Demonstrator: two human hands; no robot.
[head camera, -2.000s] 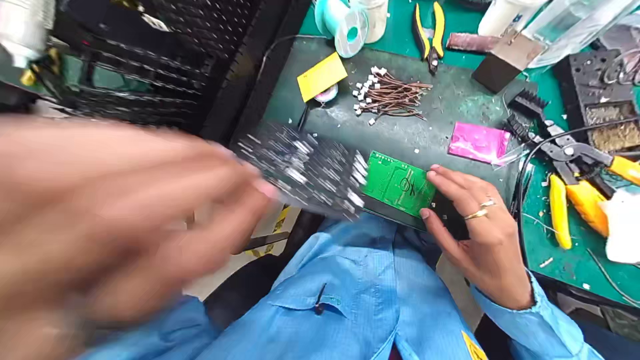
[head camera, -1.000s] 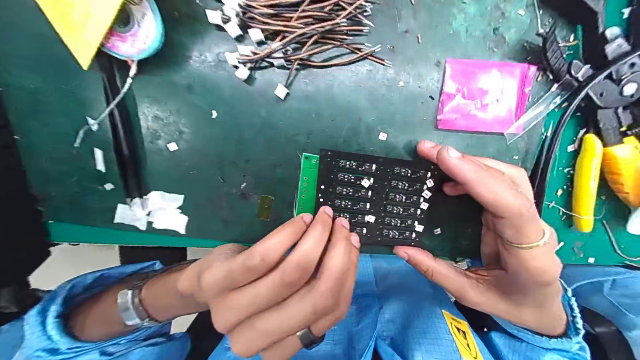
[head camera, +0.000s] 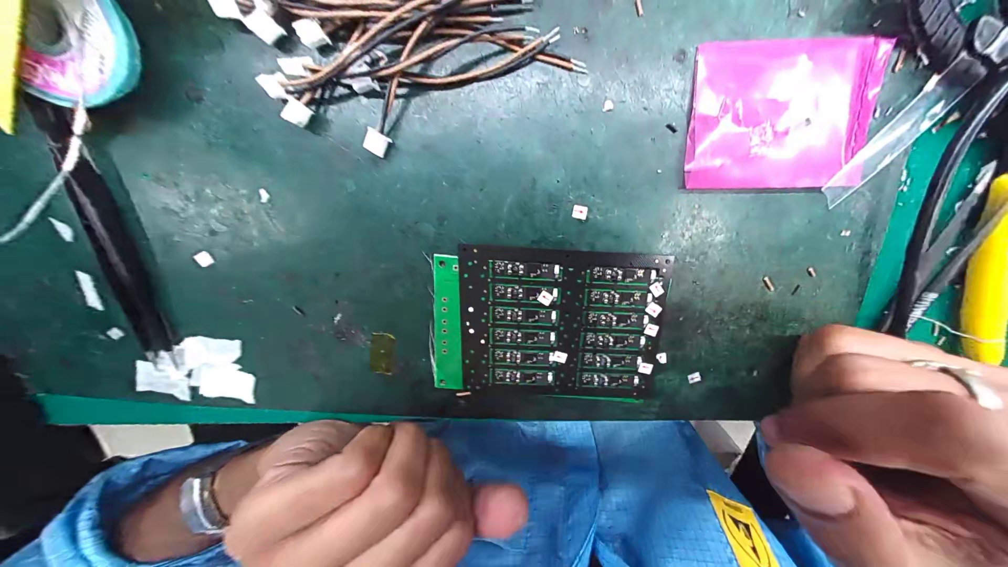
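Observation:
A black circuit board panel (head camera: 568, 323) with two columns of small circuits lies over a green circuit board (head camera: 447, 323), whose left strip shows. Several small white stickers are scattered on the panel's right part and beside it. Below the boards, at the bench edge, my left hand (head camera: 370, 492) is loosely curled, palm down; whether anything is inside cannot be seen. My right hand (head camera: 890, 441) is at the lower right, off the boards, its fingers bent, with no object visible in it.
Wires with white connectors (head camera: 409, 47) lie at the top. A pink bag (head camera: 776, 118) sits upper right, near yellow-handled pliers (head camera: 988, 276) and black cables. White paper scraps (head camera: 206, 366), a piece of amber tape (head camera: 383, 353) and a teal-rimmed spool (head camera: 94, 59) are on the left.
Both hands have let go of the black panel, which they touched one second ago. My left hand has drawn down to the bench edge and my right hand has moved away to the right.

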